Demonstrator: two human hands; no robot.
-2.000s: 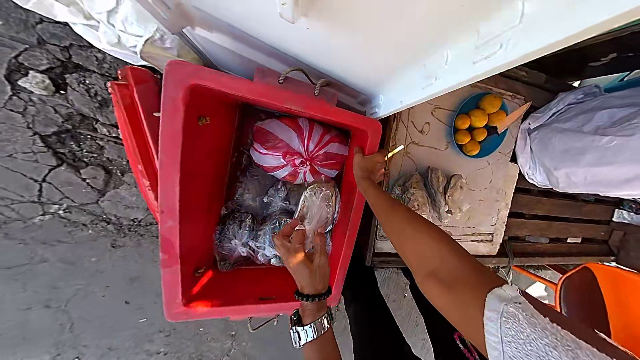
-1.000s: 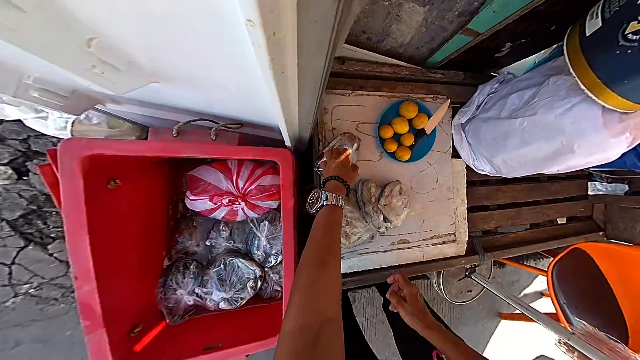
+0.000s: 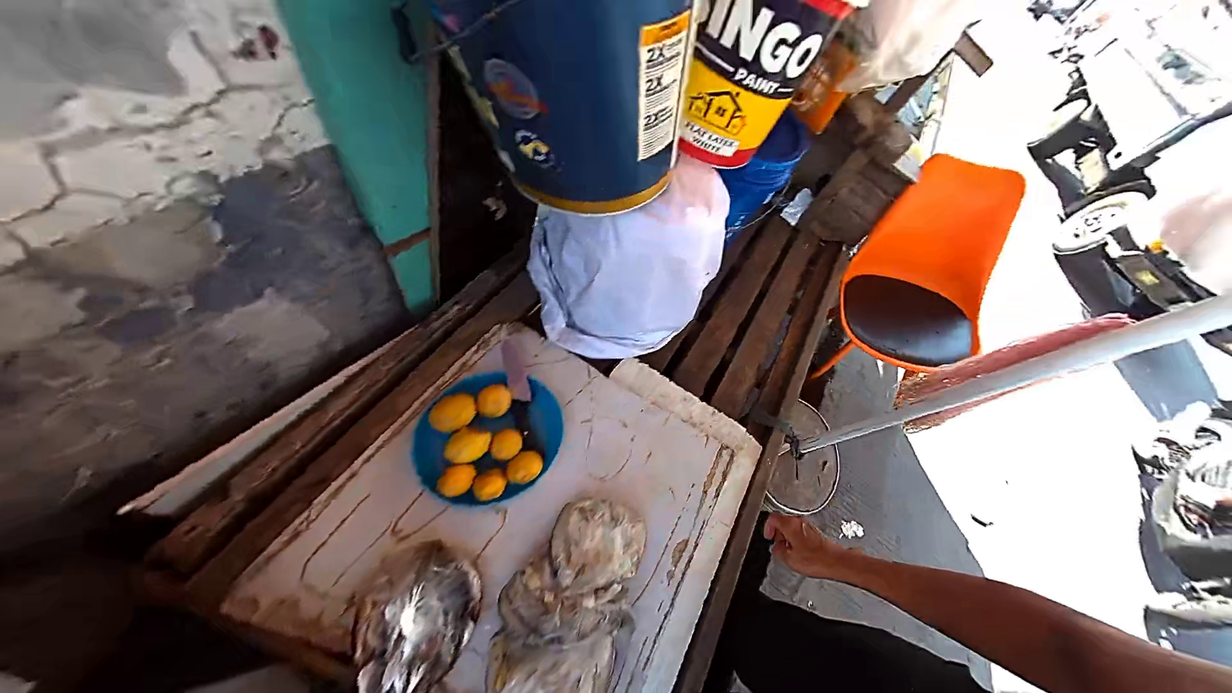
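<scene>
My right hand [image 3: 799,546] is beside the near edge of the wooden slatted bench, its fingers curled and nothing visible in them. My left hand is out of view. A worn, light-coloured board [image 3: 664,423] lies on the bench. On it sits a blue plate [image 3: 551,423] holding several yellow-orange citrus fruits [image 3: 468,446] and a knife with a pale pinkish part [image 3: 516,366] that reaches over the rim. A shiny clear plastic bag [image 3: 423,611] lies at the board's lower left. Right of it are more clear bags with greyish-brown contents [image 3: 597,544], which I cannot make out.
A white cloth bundle [image 3: 630,269] stands behind the board, below a dark blue bucket [image 3: 577,106] and a paint bucket [image 3: 746,87]. An orange chair [image 3: 934,250] is at the right. A pale pole [image 3: 1039,371] slants across near the bench. A cracked wall [image 3: 125,289] rises at the left.
The watch-wearing left hand went from the red crate to a bag on the board, and is now out of view. The right hand left the crate's rim. The view has swung right, away from the crate.
</scene>
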